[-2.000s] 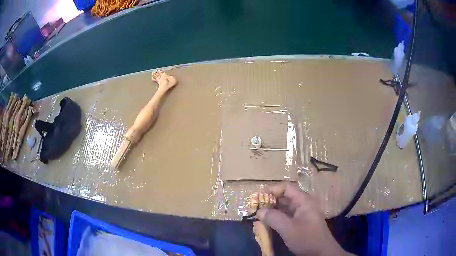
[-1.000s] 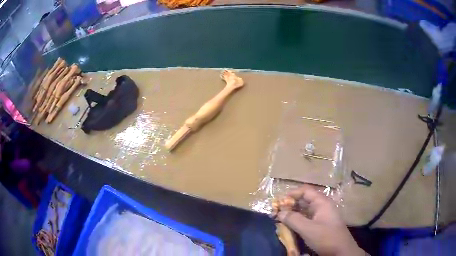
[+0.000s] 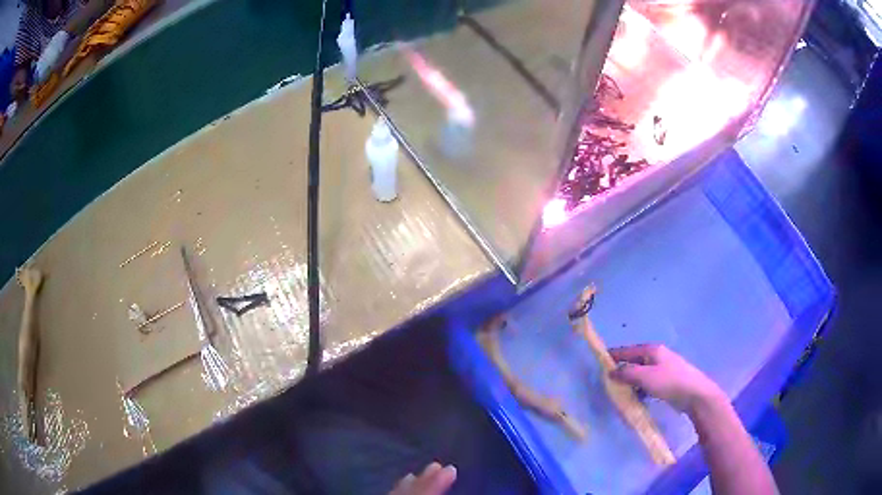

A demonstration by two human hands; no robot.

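My right hand (image 3: 662,377) is over the blue crate at the lower right, its fingers on the shin of a tan figure leg (image 3: 619,392). The leg lies on the white liner with its foot away from me, a dark strap around the foot. A second figure leg (image 3: 527,387) lies to its left in the same crate. My left hand (image 3: 426,480) shows only in part at the bottom edge, fingers extended, with nothing seen in it. Another figure leg (image 3: 31,338) lies on the bench at the far left.
The blue crate (image 3: 498,411) stands beside the bench. A glowing box (image 3: 667,106) of dark straps stands behind it. A white bottle (image 3: 383,160), black cable (image 3: 313,213), metal rod (image 3: 435,193) and loose dark strap (image 3: 242,303) are on the bench. A person (image 3: 44,29) is beyond the green belt.
The view has swung right. My right hand has gone from the bench's front edge to the crate, and the leg it held there is no longer at the bench edge. My left hand has appeared.
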